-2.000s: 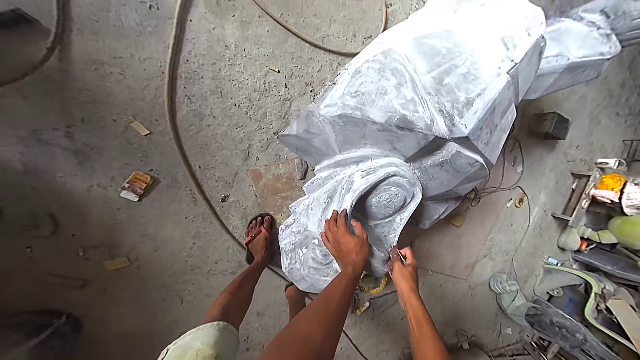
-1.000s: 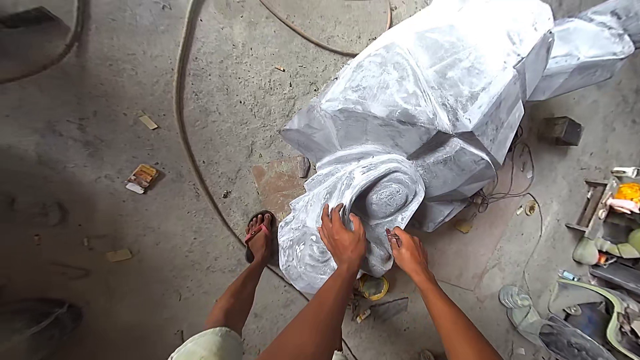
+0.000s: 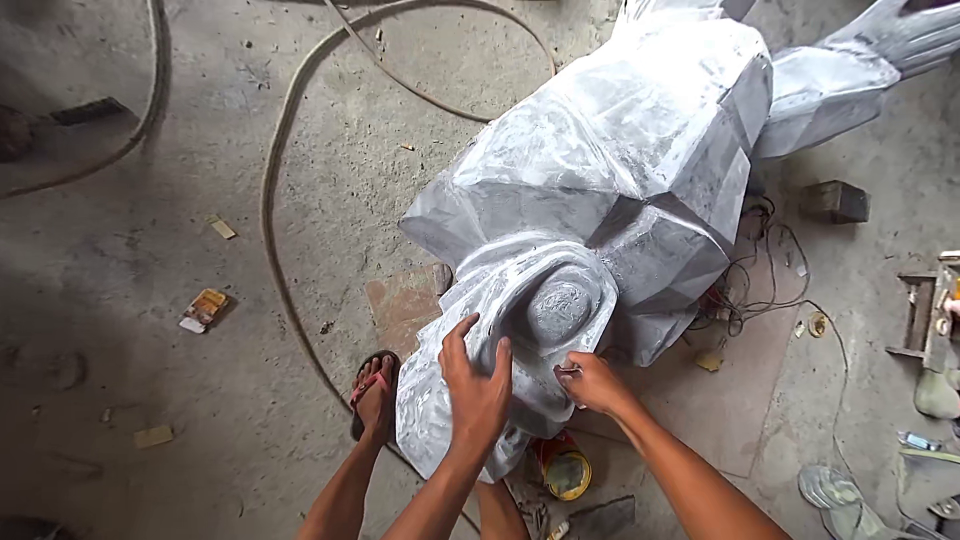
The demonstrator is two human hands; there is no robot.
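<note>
A large faceted grey-white sculpture (image 3: 555,142) lies across the floor, with a rounded, hooded part around a rough oval dome (image 3: 560,306) at its lower end. My left hand (image 3: 476,382) is over the hooded part's left side, thumb and fingers apart, holding nothing. To its right, my right hand (image 3: 592,382) pinches a small, thin dark piece (image 3: 568,370) at the lower edge of the hollow; its kind is unclear, as the fingers hide most of it. Below the hands, a red can with a yellow rim (image 3: 568,474) stands on the floor.
A thick hose (image 3: 271,187) curves over the concrete left of the sculpture. Thin cables (image 3: 750,300) tangle at its right, near a dark block (image 3: 836,201). A wooden frame (image 3: 941,307) stands at the right edge. My sandalled foot (image 3: 375,394) is beside the hooded part.
My left hand's fingers have spread and lifted somewhat from the hooded part. My right hand, lower at the rim two seconds ago, has moved up beside the hollow. The view has shifted slightly.
</note>
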